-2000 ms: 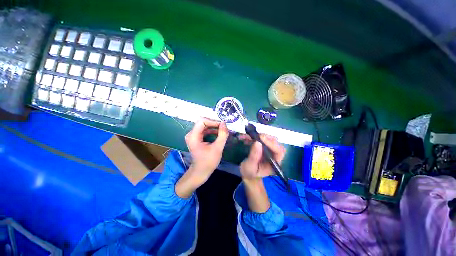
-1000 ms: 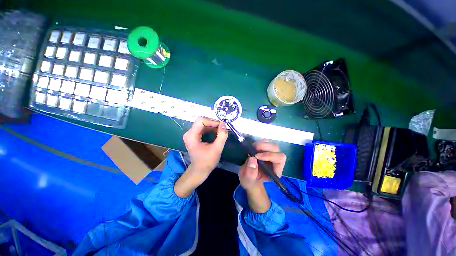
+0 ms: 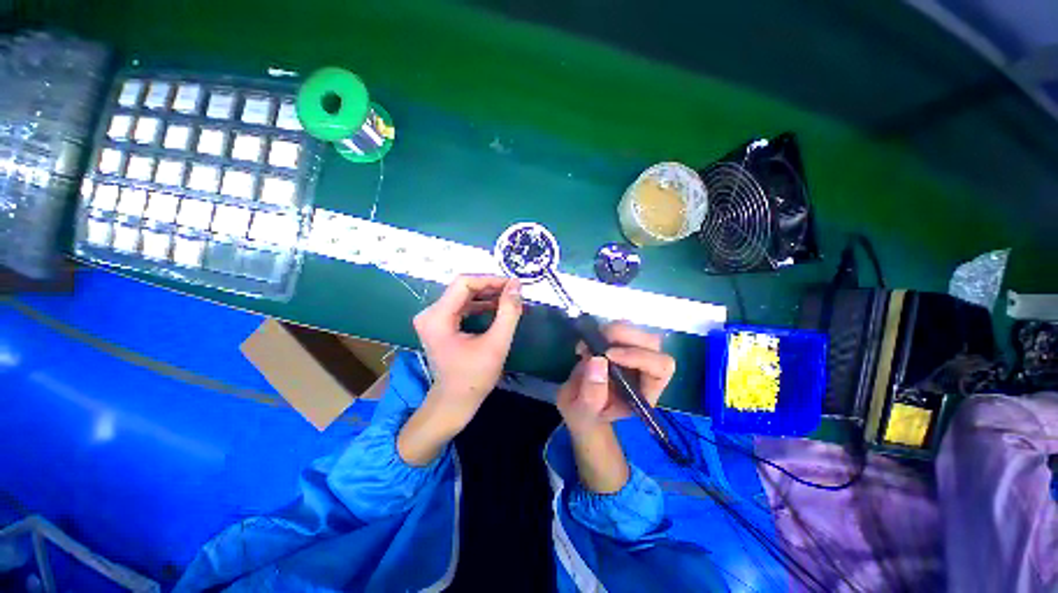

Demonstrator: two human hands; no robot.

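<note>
The white-rimmed round dish (image 3: 527, 251) holds dark and silvery bits, on the white strip (image 3: 406, 248). My left hand (image 3: 466, 336) is just below it, thumb and forefinger pinched at its lower rim. A thin solder wire (image 3: 404, 282) runs from the green spool (image 3: 333, 104) to this hand; its end at the fingertips is too small to see. My right hand (image 3: 611, 376) grips the black soldering iron (image 3: 632, 396) like a pen, its silvery tip at the dish's lower right rim. A dark round part (image 3: 617, 263) lies right of the dish.
A tray of white squares (image 3: 191, 180) and shiny clear packaging (image 3: 46, 151) are left. Right are an amber jar (image 3: 662, 204), black fan (image 3: 760, 209), blue bin of yellow pieces (image 3: 798, 388), black station (image 3: 928, 359), iron cable and a person's pink clothing (image 3: 998, 487). An open cardboard box (image 3: 304, 376) is below.
The iron was drawn back from the dish and has moved up to its lower right rim. My left hand has shifted slightly left and down, still pinched.
</note>
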